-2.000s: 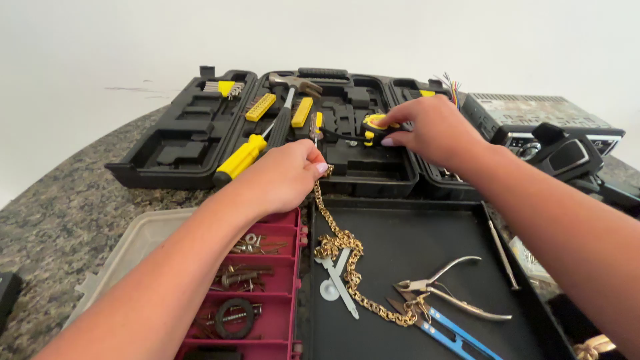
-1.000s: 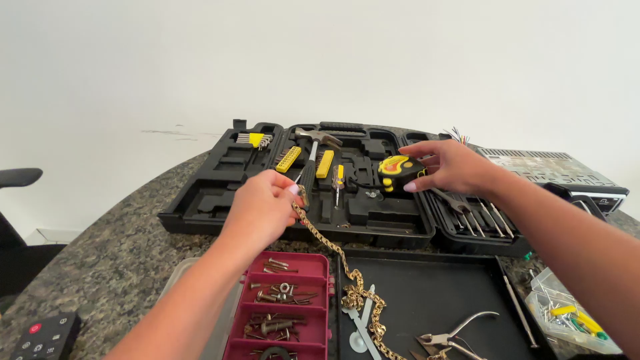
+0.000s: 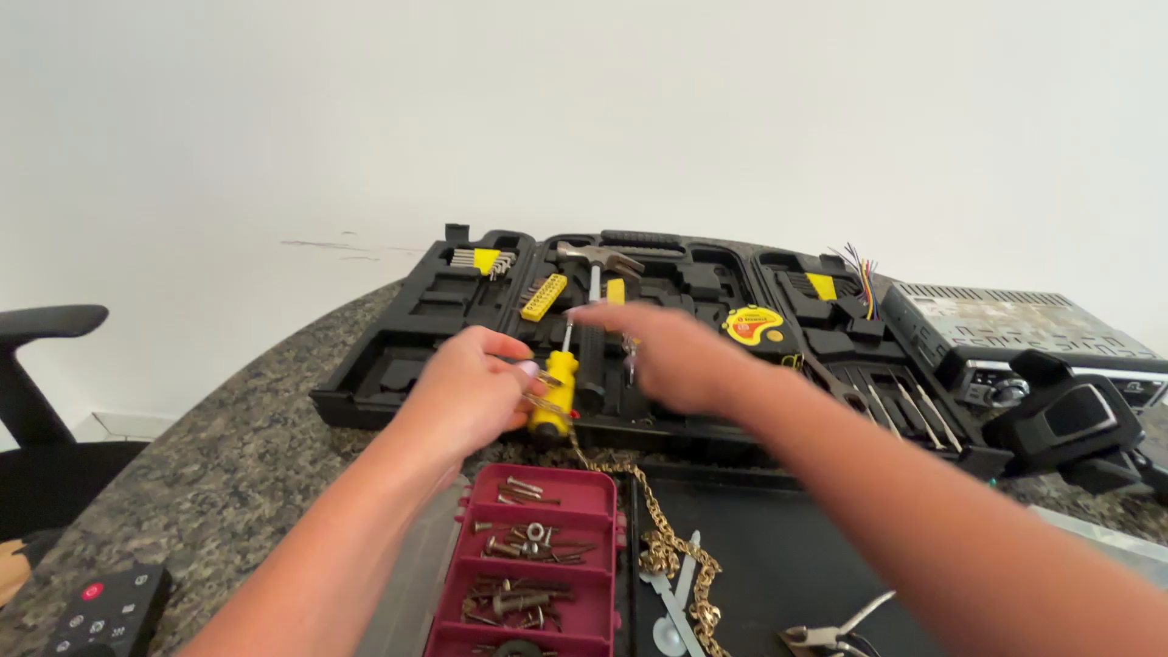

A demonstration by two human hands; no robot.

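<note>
The end of a gold-coloured chain (image 3: pixel 655 511) is pinched between the fingertips of my left hand (image 3: pixel 474 388), and the rest runs down onto a black tray. Just beside those fingers lies a yellow-handled screwdriver (image 3: pixel 558 388). My right hand (image 3: pixel 671 351) is blurred, reaching over the middle of the black tool case (image 3: pixel 365 392) near the shaft of a claw hammer (image 3: pixel 607 258); whether its fingers touch anything I cannot tell. A yellow and black tape measure (image 3: pixel 762 330) sits in the case, right of that hand. Yellow bit holders (image 3: pixel 545 297) lie left of the hammer.
A maroon compartment box (image 3: pixel 525 570) with screws stands in front, left of the black tray (image 3: pixel 766 538) with nippers (image 3: pixel 835 636). A car radio (image 3: pixel 1031 328) and a black holder (image 3: pixel 1063 415) are at right, a remote control (image 3: pixel 109 607) at lower left on the granite table (image 3: pixel 246 456).
My right hand has left the tape measure, which now rests in the case, and moved left toward the hammer. My left hand still holds the chain. The view has shifted.
</note>
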